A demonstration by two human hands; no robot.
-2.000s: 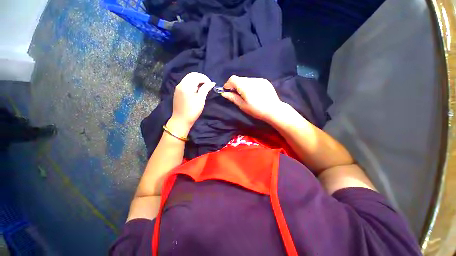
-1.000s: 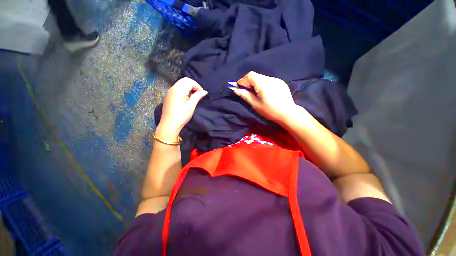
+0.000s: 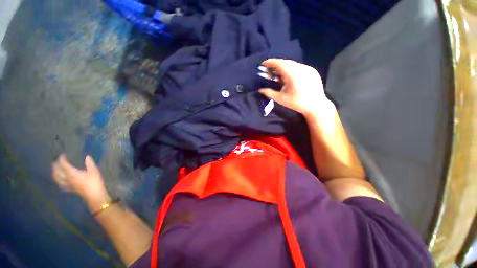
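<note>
A dark navy garment [image 3: 209,112] lies over my lap, with a row of small buttons [image 3: 225,93] along a seam, one of them pale. A small white label [image 3: 269,108] shows on it just below my right hand. My right hand [image 3: 295,86] is over the garment, curled around thread snips [image 3: 265,73] whose metal tips point left, apart. My left hand [image 3: 78,180] is off the garment at the lower left, above the floor, fingers spread and slightly blurred; no object shows in it.
A blue crate [image 3: 138,15] stands at the top, with the garment's far end and more navy cloth running to it. A grey-sided table [image 3: 392,99] with a tan top edge [image 3: 463,115] is at the right. The blue-and-grey floor [image 3: 63,78] is at the left.
My left hand has let go at the garment and swung out to the lower left. My right hand has lifted slightly, with the snips showing more. The buttons and label now show.
</note>
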